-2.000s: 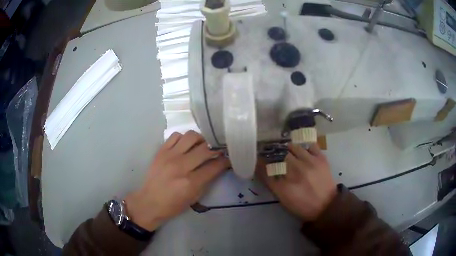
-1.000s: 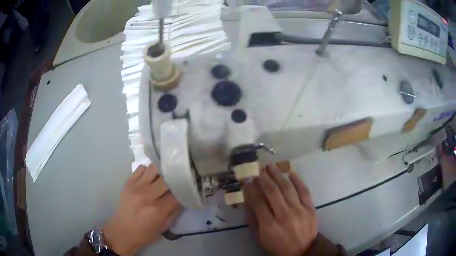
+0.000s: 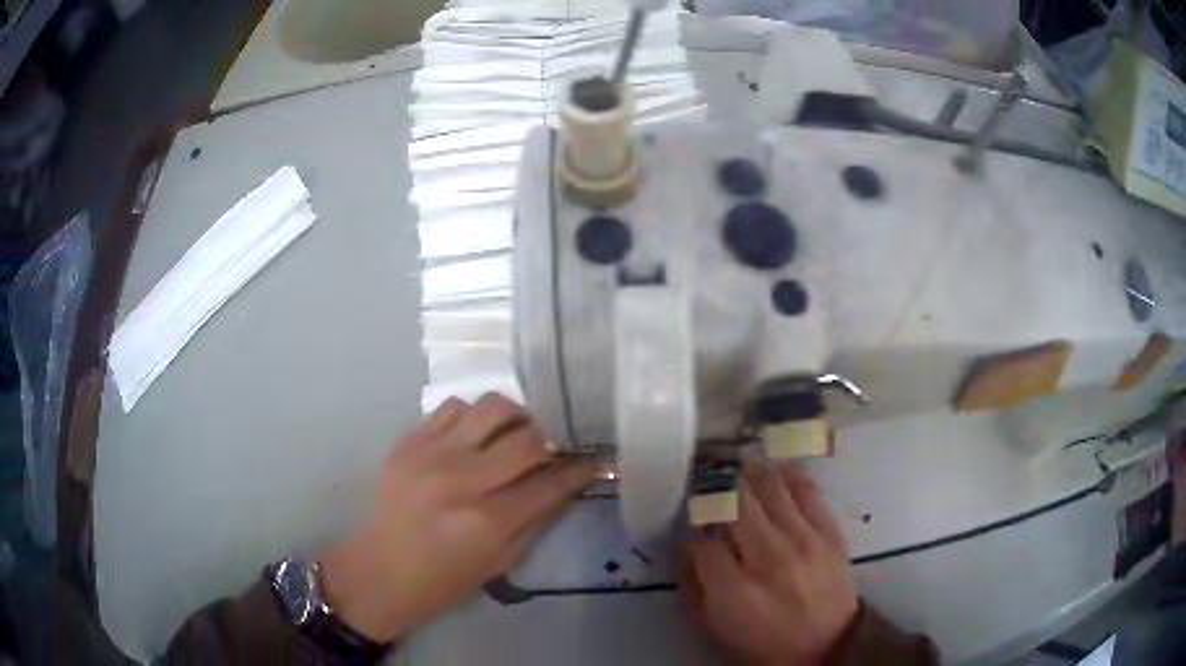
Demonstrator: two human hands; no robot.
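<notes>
The off-white sewing machine head (image 3: 910,247) covers the middle and right, its white curved guard (image 3: 654,403) hiding the needle area. A chain of overlapping white fabric strips (image 3: 466,234) runs behind and left of the head. My left hand (image 3: 462,507) lies flat at the left of the head, fingertips at the near end of the chain and beside the needle area. My right hand (image 3: 767,566) lies right of the guard, its fingertips partly hidden under the tension knobs (image 3: 713,505). Whether either hand grips fabric is hidden.
A separate bundle of white strips (image 3: 215,286) lies on the left of the table (image 3: 312,403). A control panel (image 3: 1151,124) stands at the upper right. Clear plastic (image 3: 46,371) hangs beyond the left table edge. More clear plastic (image 3: 884,29) lies behind the head.
The whole view has shifted as the camera moved. Both hands stay beside the needle area. The strip bundle stays on the table. No grasp or release is visible.
</notes>
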